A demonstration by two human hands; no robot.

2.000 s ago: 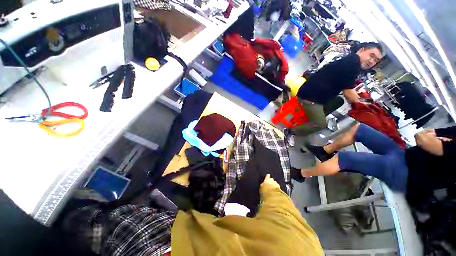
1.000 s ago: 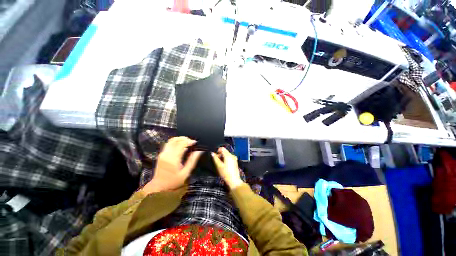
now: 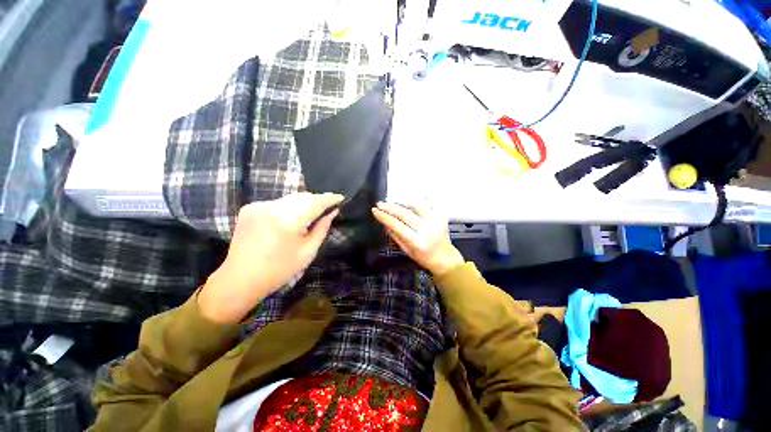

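Note:
A plaid garment panel [image 3: 283,110] lies on the white machine table, its top right by the presser foot [image 3: 414,61], and hangs over the front edge. A plain black fabric piece [image 3: 342,148] lies on it, its upper corner close to the presser foot. My left hand [image 3: 279,240] pinches the black piece's lower edge between thumb and fingers. My right hand [image 3: 416,234] lies at the right edge of the black cloth near the table's front, fingertips on it. Whether the right thumb grips the cloth is hidden.
Scissors [image 3: 517,145] with red and yellow loops lie right of the needle. Black bars [image 3: 610,162] and a yellow ball [image 3: 682,175] lie further right. A maroon and light-blue bundle [image 3: 627,350] rests on cardboard at lower right. Plaid cloth [image 3: 101,261] hangs at left.
The view has come closer to the machine. The black piece's lower left part is now lifted and folded towards the right. Both hands remain at its lower edge, spread a little further apart.

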